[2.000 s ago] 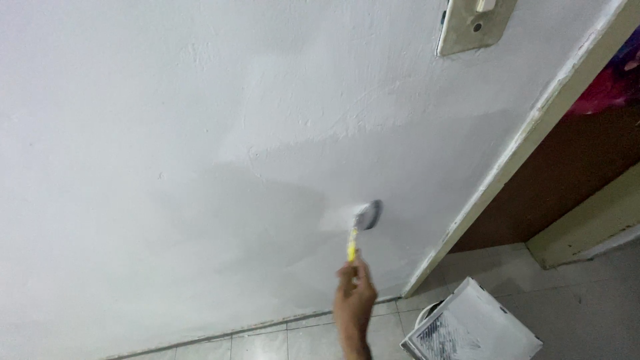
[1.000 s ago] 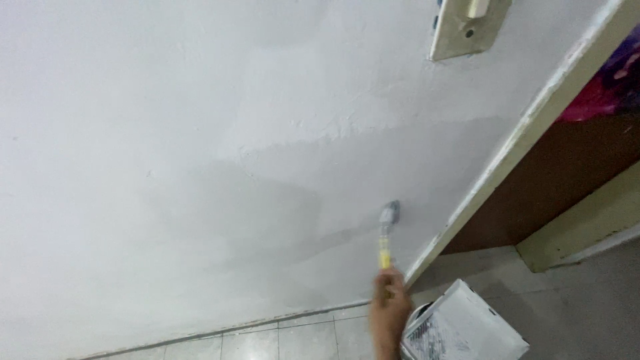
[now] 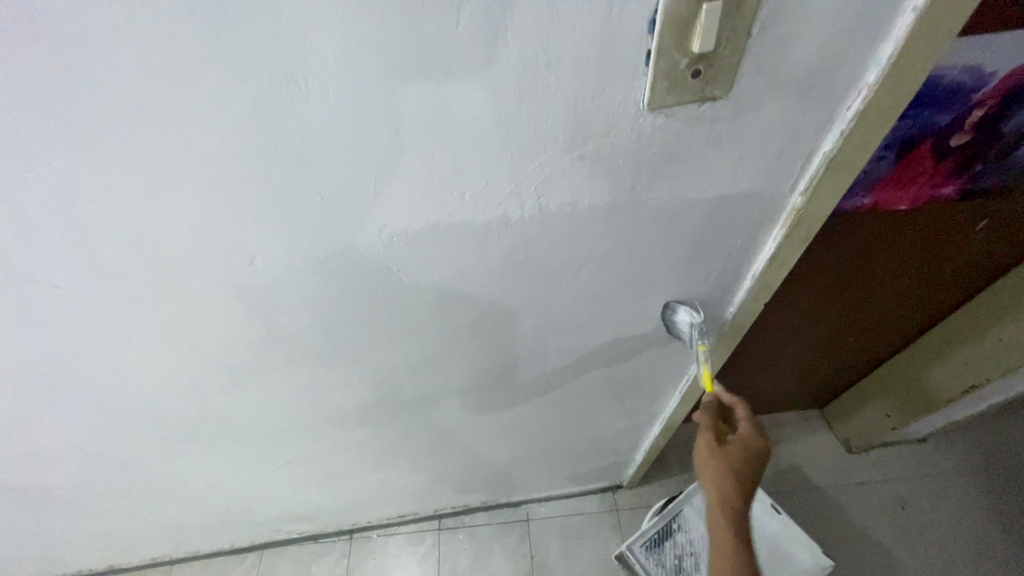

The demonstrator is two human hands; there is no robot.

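One hand, seen from the lower right and taken as my right hand [image 3: 732, 448], grips the yellow handle of a paintbrush [image 3: 702, 352]. Its paint-covered head is at the wall [image 3: 240, 240], a little left of the door frame [image 3: 808, 208]. Darker grey patches and a curved streak mark the pale wall left of the brush. Below, partly hidden by the forearm, lies a paint-smeared white tray [image 3: 784, 528]. My left hand is out of view.
A light switch plate [image 3: 692, 60] is fixed to the wall above the brush. Right of the frame are a brown door [image 3: 904, 296] and a colourful picture [image 3: 952, 136]. Pale floor tiles [image 3: 480, 548] meet the wall's bottom edge. Part of a round white rim shows beside the tray.
My right hand has moved the brush rightward along the wall, towards the door frame. The brush head now leans left of its handle.
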